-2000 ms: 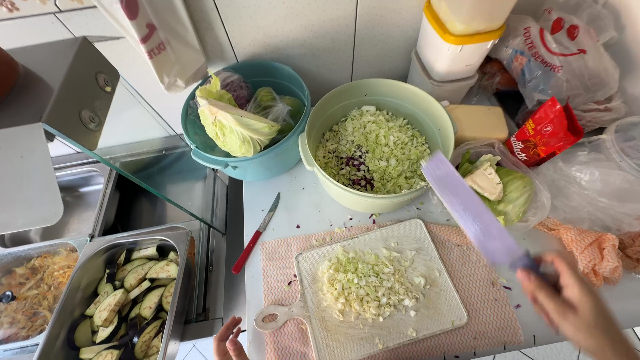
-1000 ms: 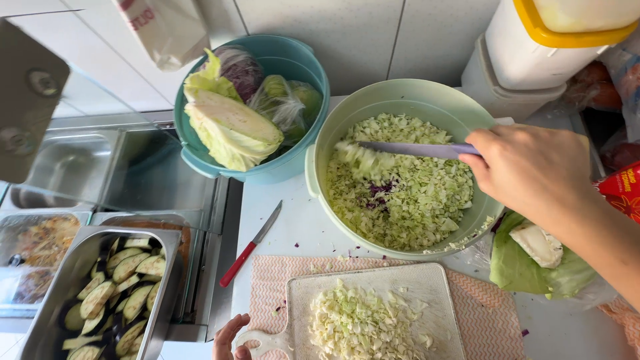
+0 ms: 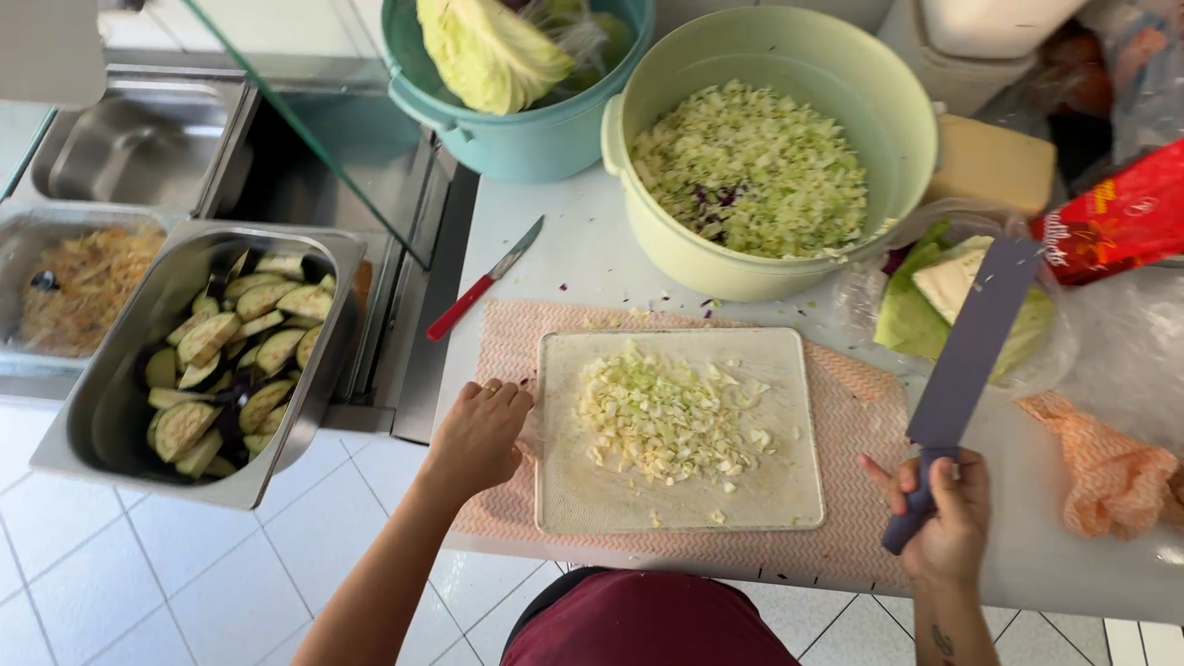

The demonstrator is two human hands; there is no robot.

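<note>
My right hand (image 3: 948,513) grips the handle of a purple knife (image 3: 971,342), its wide blade raised at the right with cabbage bits on it. At the left end of a white cutting board (image 3: 777,499), my left hand (image 3: 481,435) covers the place where the board's handle was visible; its fingers curl down over it. Chopped cabbage (image 3: 666,416) is heaped on the board, which lies on a patterned cloth (image 3: 860,444). Behind it stands a pale green tub (image 3: 721,268) of chopped green cabbage with some purple bits.
A red-handled paring knife (image 3: 472,301) lies left of the tub. A teal tub (image 3: 518,143) holds cabbage. Sliced eggplant fills a steel pan (image 3: 277,486) at the left. To the right are bagged cabbage (image 3: 902,305), a red packet (image 3: 1119,217) and an orange cloth (image 3: 1110,472).
The right hand and purple knife have moved from inside the green tub to the right of the board. The left hand has closed over the board's handle. The view has shifted.
</note>
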